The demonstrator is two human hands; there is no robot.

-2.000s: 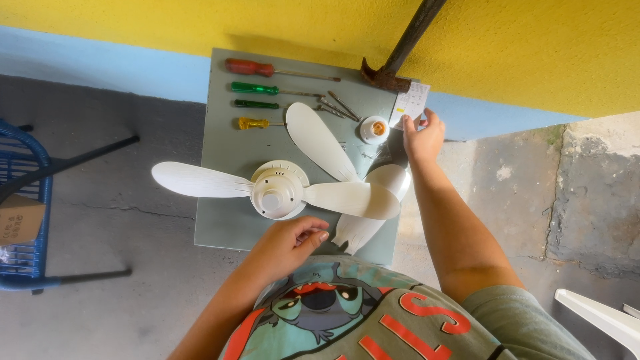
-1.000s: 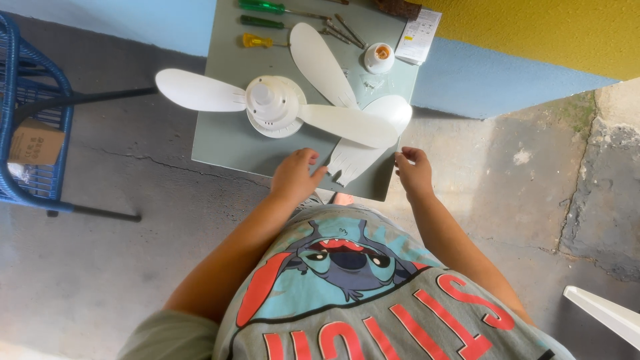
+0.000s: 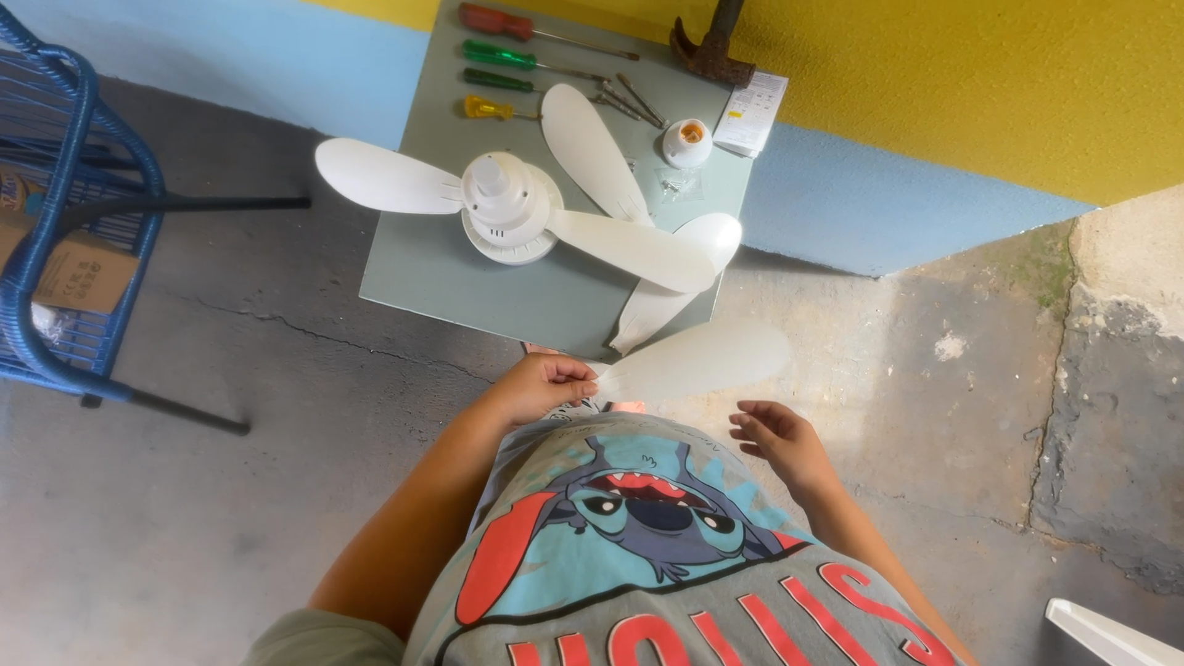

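Observation:
My left hand (image 3: 546, 387) pinches the narrow root of a white fan blade (image 3: 698, 359), held in front of the table's near edge. My right hand (image 3: 782, 442) is just below that blade's wide end, fingers apart and holding nothing. On the grey-green table (image 3: 444, 277) lies a white fan motor housing (image 3: 504, 199) with one blade (image 3: 388, 176) pointing left and another (image 3: 634, 250) pointing right. A loose blade (image 3: 592, 153) lies behind it, and a further one (image 3: 647, 310) lies partly under the right-pointing blade.
Screwdrivers with red (image 3: 497, 20), green (image 3: 499, 55) and yellow (image 3: 487, 108) handles lie at the back. A claw hammer (image 3: 712, 57), a folded paper sheet (image 3: 754, 111), a white lamp socket (image 3: 687, 143) and a small plastic bag (image 3: 680, 185) are to the right. A blue chair (image 3: 69, 176) stands left.
A blade is now in my left hand, in front of the table. My right hand was at the paper sheet two seconds ago and is now below the held blade.

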